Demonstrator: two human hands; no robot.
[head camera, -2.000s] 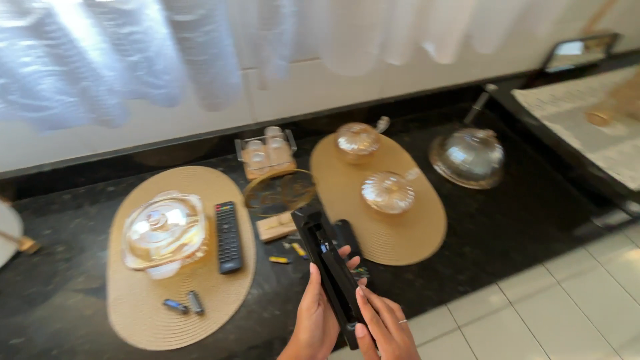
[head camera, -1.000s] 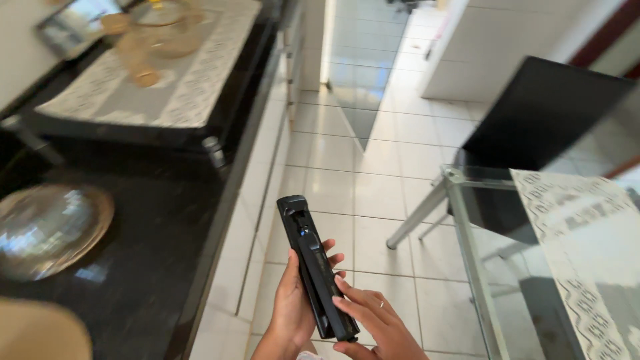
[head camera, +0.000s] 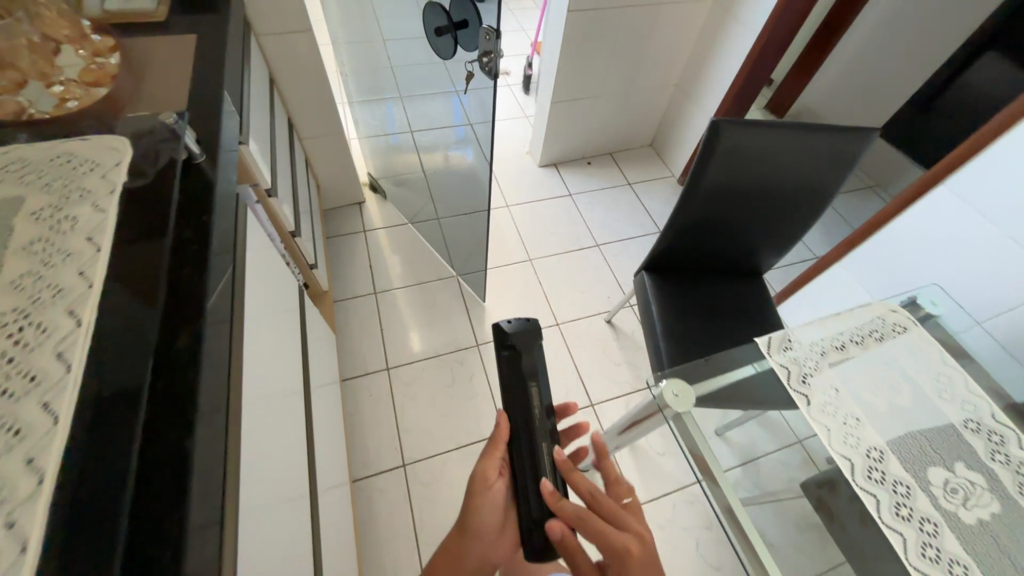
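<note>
A long black device (head camera: 524, 432), its kind unclear, lies lengthwise in my left hand (head camera: 488, 500), thumb along one side and fingertips showing past the other. My right hand (head camera: 602, 512), with a ring on one finger, rests its fingertips on the lower right part of the device. The far end of the device points away from me, over the tiled floor. The side turned to me looks dark and glossy, with a narrow strip along it that I cannot make out. The palm of my left hand is hidden behind the device.
At left runs a dark counter (head camera: 132, 360) with a lace runner (head camera: 56, 320) above white cabinets (head camera: 268, 400). A glass door (head camera: 432, 136) with keys stands ahead. On the right are a black chair (head camera: 712, 256) and a glass table (head camera: 720, 472) with a lace runner (head camera: 904, 448).
The view has swung right, off the counter with the glassware and loose batteries. The slot visible earlier in the black device no longer shows. Both hands stay on it.
</note>
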